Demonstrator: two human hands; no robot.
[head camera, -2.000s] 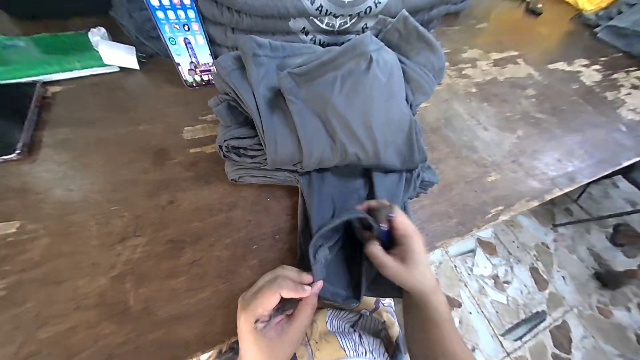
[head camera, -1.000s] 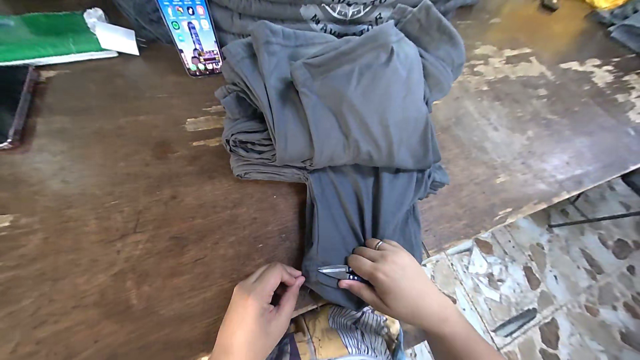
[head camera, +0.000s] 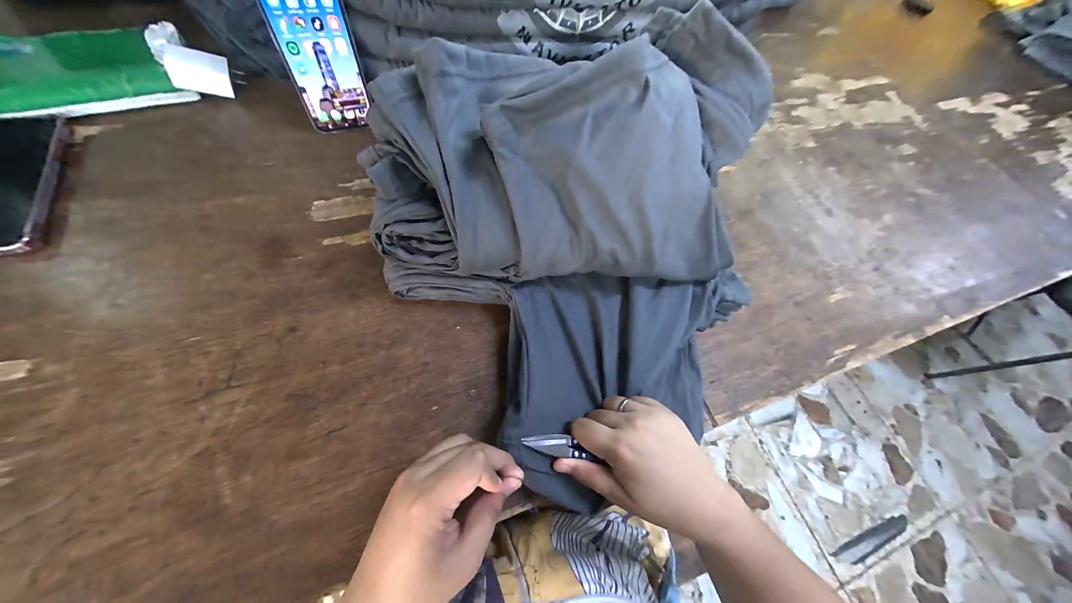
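Observation:
A folded pile of grey fabric garments (head camera: 586, 167) lies on the wooden table, and a dark grey tubular piece (head camera: 607, 360) hangs from under its top layers toward the front edge. In my right hand (head camera: 641, 461), which wears a ring, are small thread snips (head camera: 548, 445) with the blades pointing left over the lower end of the piece. My left hand (head camera: 456, 494) pinches finger and thumb together at the left corner of that end; a thread between them is too small to make out.
A lit phone (head camera: 322, 67) leans behind the pile, beside more grey garments (head camera: 385, 29). At the left are a green packet (head camera: 84, 71) and a dark phone (head camera: 29, 184). The table edge (head camera: 888, 347) runs along the right, above a stone-patterned floor (head camera: 837, 469). Patterned cloth (head camera: 586, 553) lies below my hands.
Two seconds ago the garment's end was held open and my right hand was higher; now that end lies flatter, with the snips across it. Over the last second both hands have barely moved.

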